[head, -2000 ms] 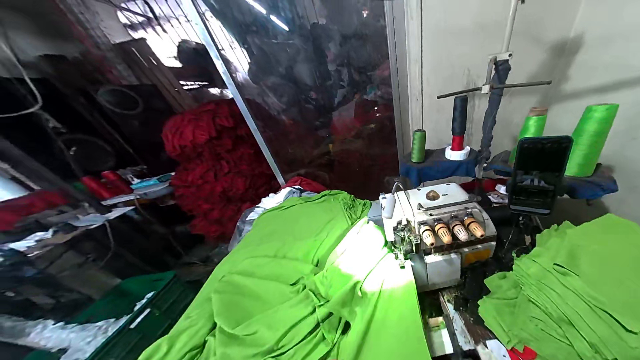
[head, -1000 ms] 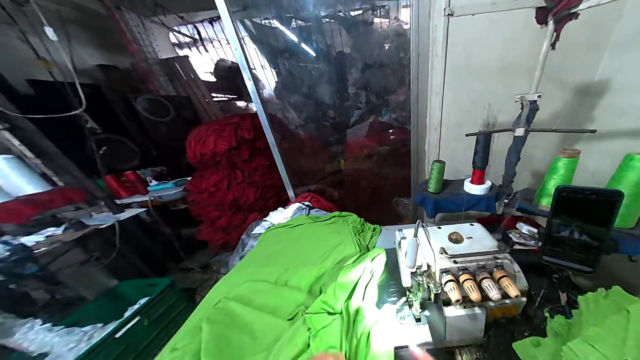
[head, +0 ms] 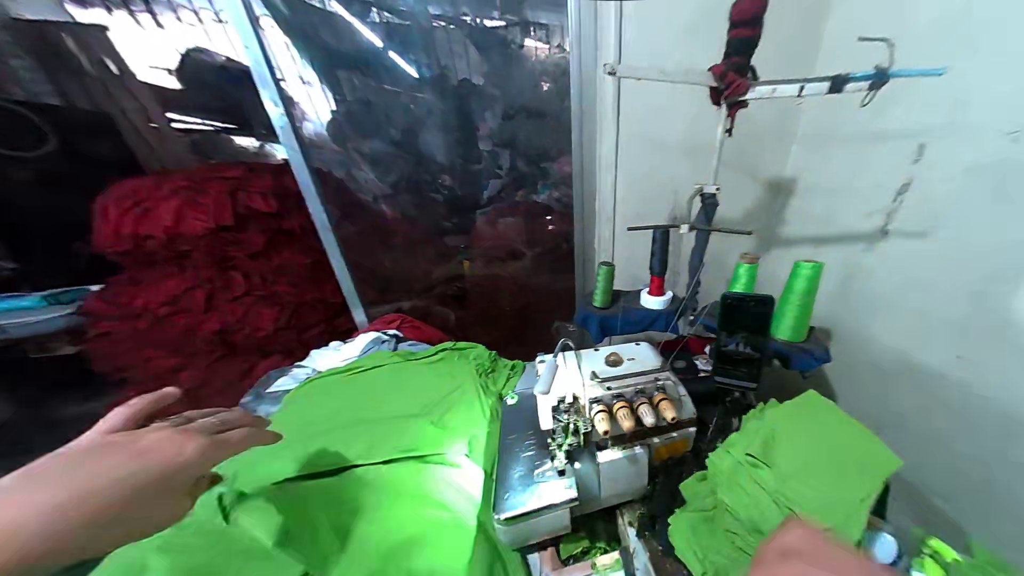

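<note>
My left hand (head: 172,448) is over the left side of the spread green fabric (head: 384,416), fingers apart; whether it touches the cloth is unclear. The blurred top of my right hand (head: 812,552) shows at the bottom edge, in front of a stack of green cut pieces (head: 800,464); its fingers cannot be made out. Between the two lots of cloth stands a white overlock sewing machine (head: 624,364) with several tension dials (head: 632,410). Its metal bed plate (head: 532,456) lies beside the right edge of the spread fabric.
Green thread cones (head: 798,300) and a phone (head: 742,340) stand behind the machine, below a thread stand pole (head: 718,160). A large heap of dark red fabric (head: 208,280) rises at the left, before a slanted metal bar (head: 296,160). White cloth (head: 344,352) lies behind the green fabric.
My left hand has come into view at the left. My right hand shows at the bottom right. The green fabric's folds beside the machine have shifted, and its bed plate is more exposed.
</note>
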